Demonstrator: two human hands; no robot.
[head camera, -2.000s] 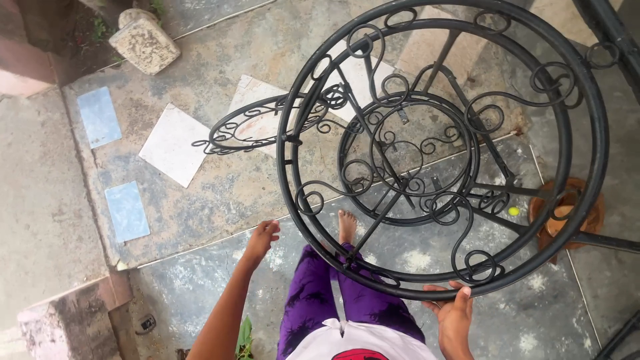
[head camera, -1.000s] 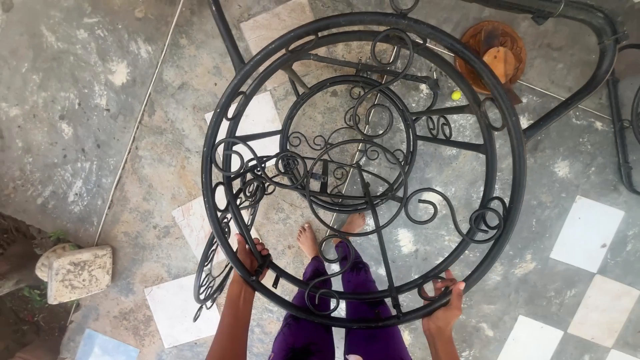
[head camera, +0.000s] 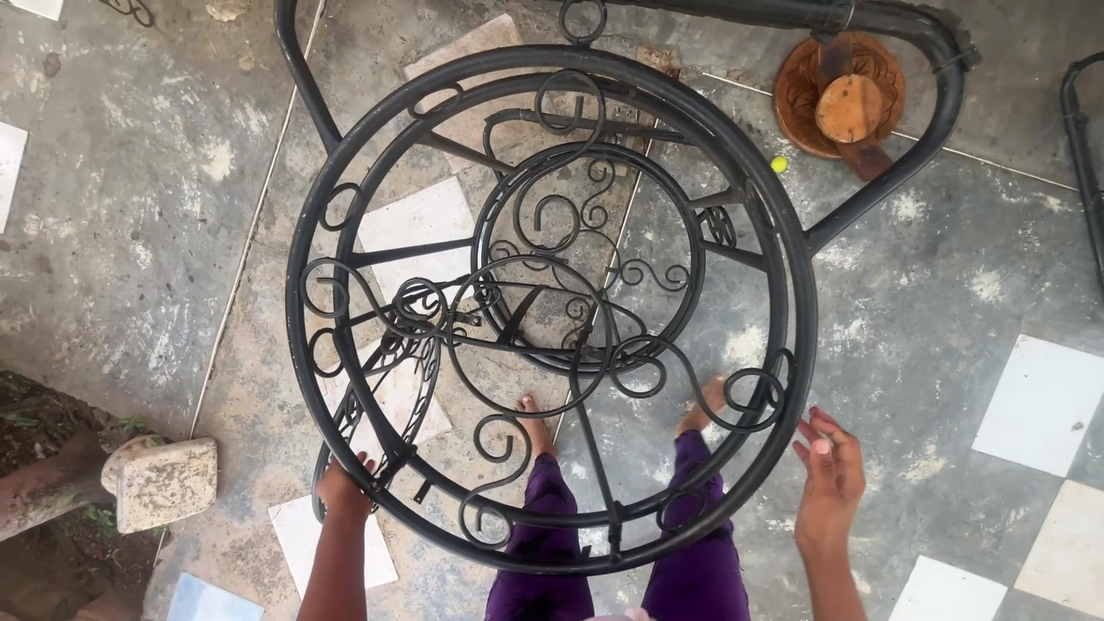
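Observation:
A round black metal table frame (head camera: 809, 302) with scrollwork and a smaller inner ring stands in front of me, seen from above. My left hand (head camera: 345, 487) grips the frame at its lower left rim, the fingers partly hidden behind the tube. Beside that hand an oval scrolled metal piece (head camera: 431, 388) hangs tilted at the frame's left side. My right hand (head camera: 830, 483) is just off the lower right rim, fingers apart and holding nothing.
Behind the frame runs a bent black metal tube (head camera: 927, 155). A carved round wooden piece (head camera: 789, 95) lies at the upper right near a small yellow ball (head camera: 779, 164). A stone block (head camera: 168, 486) is at the left. White tiles (head camera: 1039, 405) are set in the floor.
My left hand, free two seconds ago, has taken hold of the frame's left side. My right hand has let go of the rim since one second ago. The view has shifted.

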